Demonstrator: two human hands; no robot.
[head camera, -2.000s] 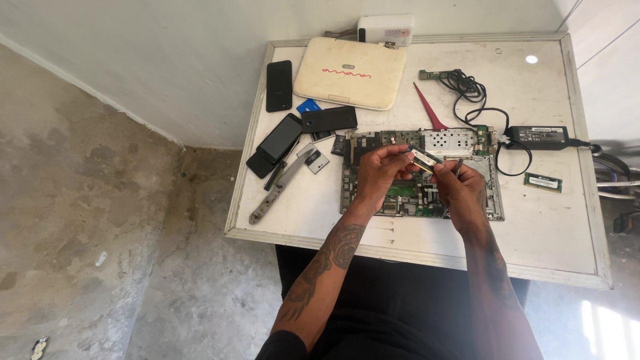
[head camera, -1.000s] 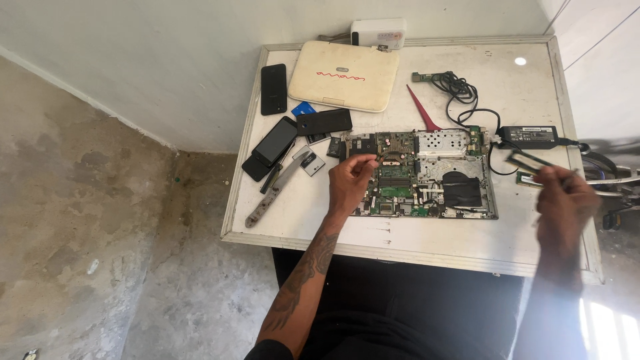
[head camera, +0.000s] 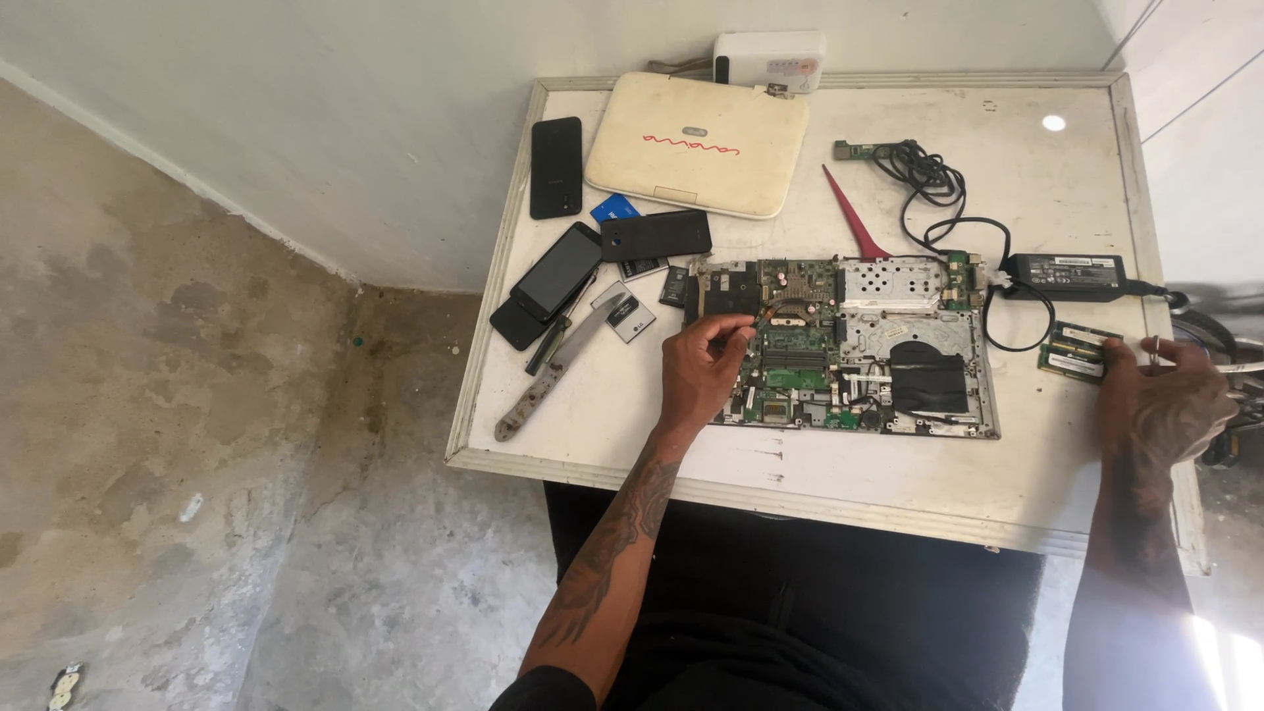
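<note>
An opened laptop base with its green circuit board (head camera: 796, 360) lies on the white table. My left hand (head camera: 703, 370) rests at its left part, fingertips pinched near the copper-coloured heat pipe; whether they grip anything cannot be told. At the table's right side, two laptop memory modules (head camera: 1071, 363) lie side by side, one just above the other. My right hand (head camera: 1165, 395) is beside them, with thumb or finger at the upper module's right end and the fingers spread. A small shiny metal thing, perhaps tweezers (head camera: 1154, 351), shows between those fingers.
Behind the board lie a red pointed tool (head camera: 854, 215), a cream mini laptop (head camera: 699, 143) and a coiled cable (head camera: 928, 183). A black power adapter (head camera: 1065, 276) is at the right. Smartphones (head camera: 558, 272), phone batteries (head camera: 624, 314) and a knife-like tool (head camera: 553, 380) lie left.
My right hand has moved right from over the board, carrying a memory module, which now lies beside the other one. My left hand has shifted left and stays over the board.
</note>
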